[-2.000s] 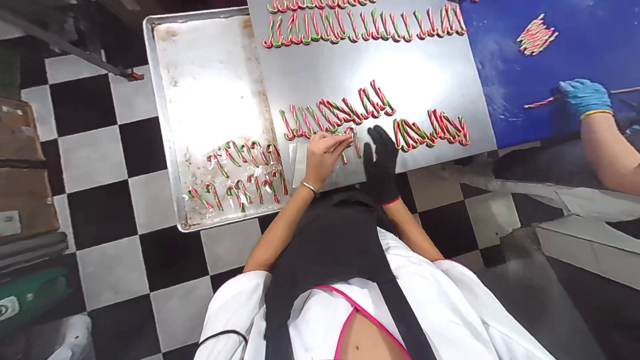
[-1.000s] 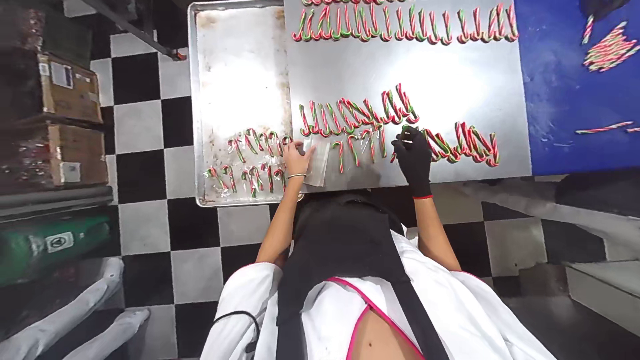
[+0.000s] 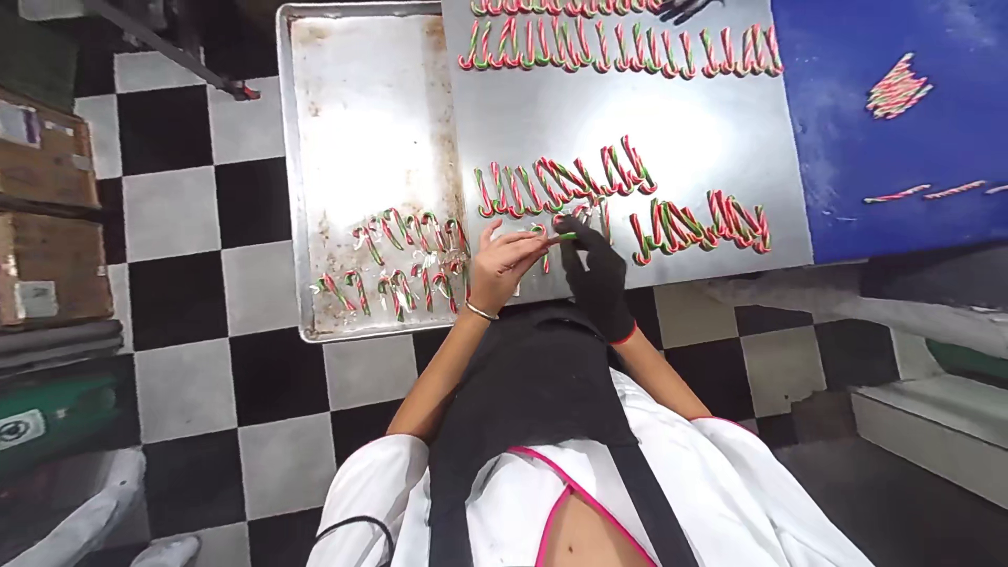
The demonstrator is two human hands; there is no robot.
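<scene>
My bare left hand [image 3: 504, 264] and my black-gloved right hand [image 3: 594, 276] meet at the near edge of a grey metal sheet [image 3: 543, 102]. Between their fingertips is a small red and green candy cane [image 3: 561, 238], partly covered by the fingers. Other candy canes lie just beyond and beneath my hands. A row of unwrapped canes [image 3: 697, 224] is right of my right hand, and another row [image 3: 559, 185] lies beyond both hands. Left of my left hand, canes in clear wrappers [image 3: 394, 291] rest in two rows on a metal baking tray [image 3: 370, 94].
More candy canes [image 3: 614, 47] line the sheet's far side, where another person's dark-gloved hand [image 3: 683, 9] reaches in. On the blue table surface [image 3: 850, 157] at right are a pile of striped sticks [image 3: 898, 88] and a few loose ones. Cardboard boxes [image 3: 51, 268] stand far left.
My hands were apart a second ago, the left by a clear wrapper near the tray's edge; now they are together at a cane. A dark-gloved hand has appeared at the far edge.
</scene>
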